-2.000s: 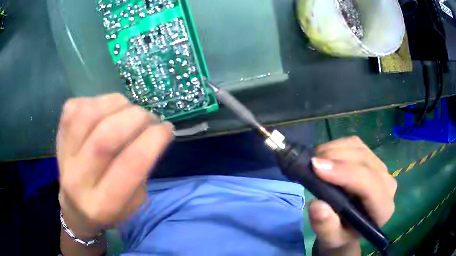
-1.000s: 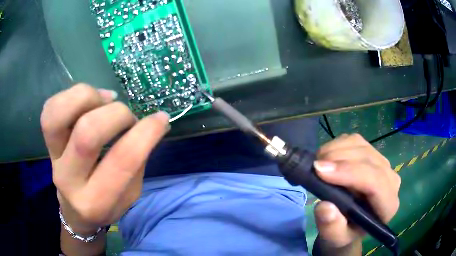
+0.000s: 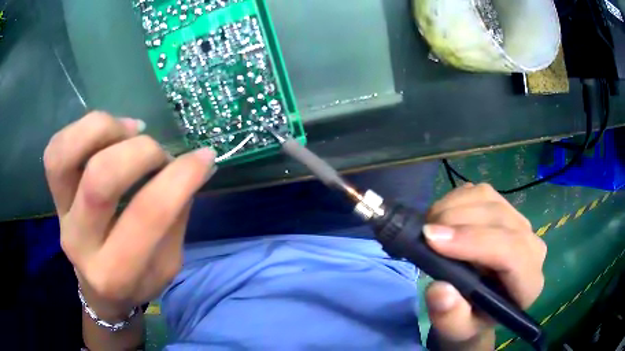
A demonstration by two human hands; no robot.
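Note:
A green circuit board [image 3: 219,86] lies solder side up on a pale green mat [image 3: 336,55], its top end cut off by the frame. My right hand [image 3: 486,260] holds the black handle of a soldering iron [image 3: 425,240]. The iron's grey tip reaches over the board's lower right corner. My left hand [image 3: 123,206] pinches a thin silvery-white solder wire [image 3: 235,148] between thumb and finger. The wire's end is over the board near its lower edge, a little left of the iron tip. Whether either touches a joint is hard to tell.
A stained whitish-yellow tub [image 3: 466,41] with grey metal scraps stands at the upper right. A yellow-brown sponge [image 3: 548,77] lies beside it. Black cords [image 3: 595,123] hang over the bench's front edge. A blue object [image 3: 582,168] lies below the bench at right.
The solder wire, lower and off the joints two seconds ago, is now over the board. The iron tip has moved from the board's right edge inward. The view has shifted slightly.

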